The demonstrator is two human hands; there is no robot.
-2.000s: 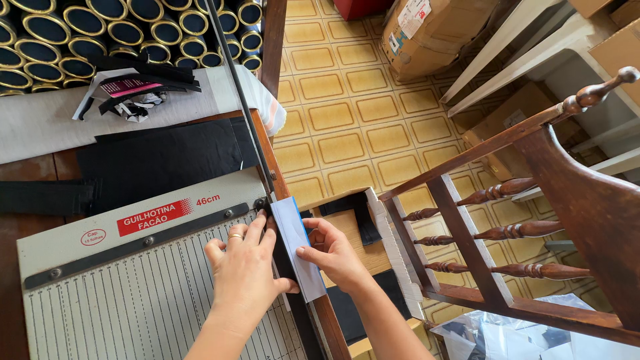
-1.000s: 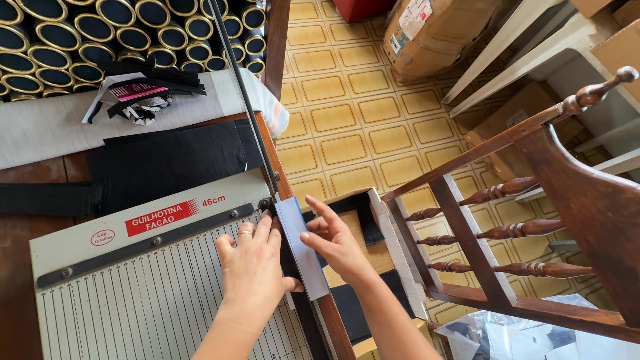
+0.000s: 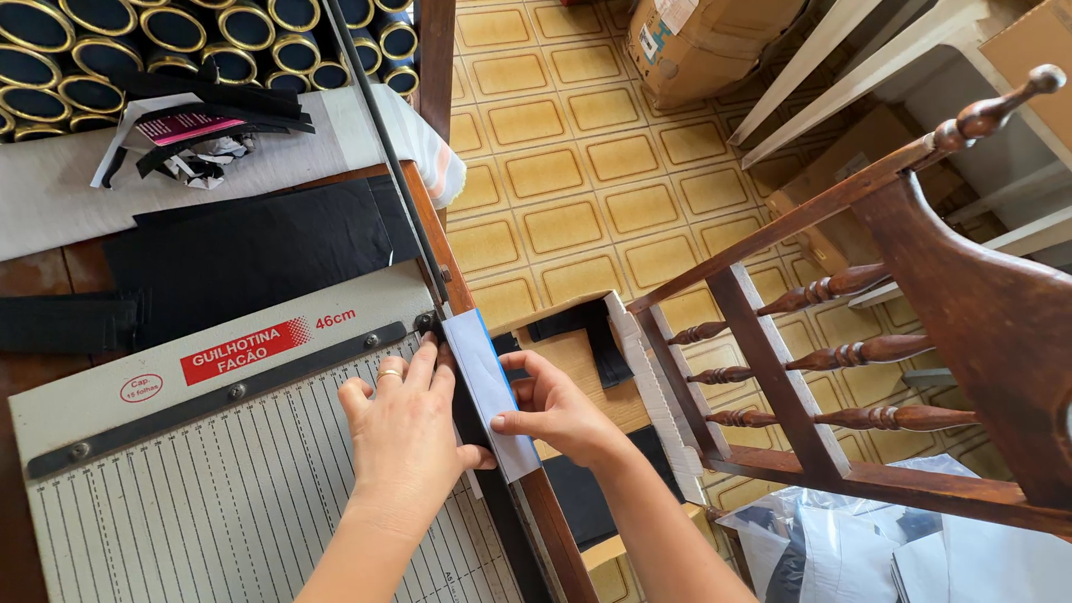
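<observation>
A guillotine paper cutter with a ruled grey bed lies at the left, its long blade arm raised at the far end. My left hand lies on the bed with spread fingers, their tips close to the cutting edge; a thin pale edge of paper shows beside its thumb. A pale strip with a blue edge lies along the cutter's right side. My right hand grips this strip, thumb on its face and fingers at its blue edge.
Black sheets and a pile of scraps lie beyond the cutter, near many gold-rimmed dark tubes. A cardboard box holding black pieces is below at the right, beside a wooden chair. Plastic-wrapped items sit lower right.
My right hand's raised fingers have come down and closed on the pale strip since the last earlier frame. My left hand has stayed about where it was on the bed.
</observation>
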